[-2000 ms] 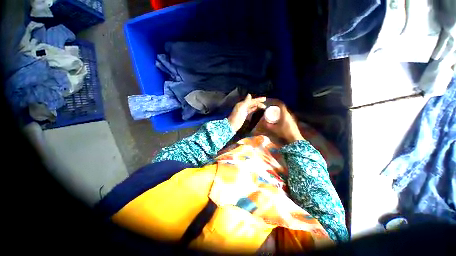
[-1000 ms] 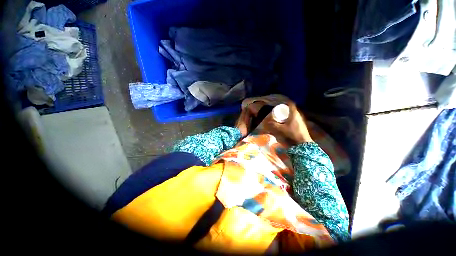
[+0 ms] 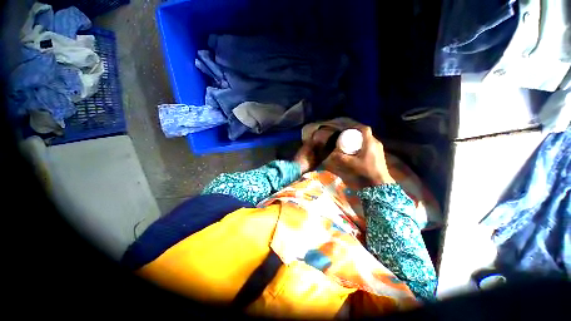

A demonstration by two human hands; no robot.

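Note:
A small round white tub (image 3: 350, 142) is held in my right hand (image 3: 369, 160), its bright round top facing up, above the patterned cloth on my lap (image 3: 319, 207). My left hand (image 3: 307, 155) is just left of it, dim and partly hidden, at a dark opening edged by a tan rim or cloth (image 3: 322, 127). I cannot tell whether the left fingers hold anything.
A blue crate (image 3: 178, 81) with dark garments (image 3: 269, 69) stands ahead, a light blue piece (image 3: 191, 119) over its rim. A perforated blue basket (image 3: 113, 94) with garments is at left. White worktables (image 3: 479, 182) with blue garments (image 3: 541, 207) are at right. A pale surface (image 3: 103, 182) lies lower left.
Since two seconds ago, my left hand has moved from its raised, open-fingered pose down beside the tan-edged opening. The tub stays in my right hand. The view has shifted slightly.

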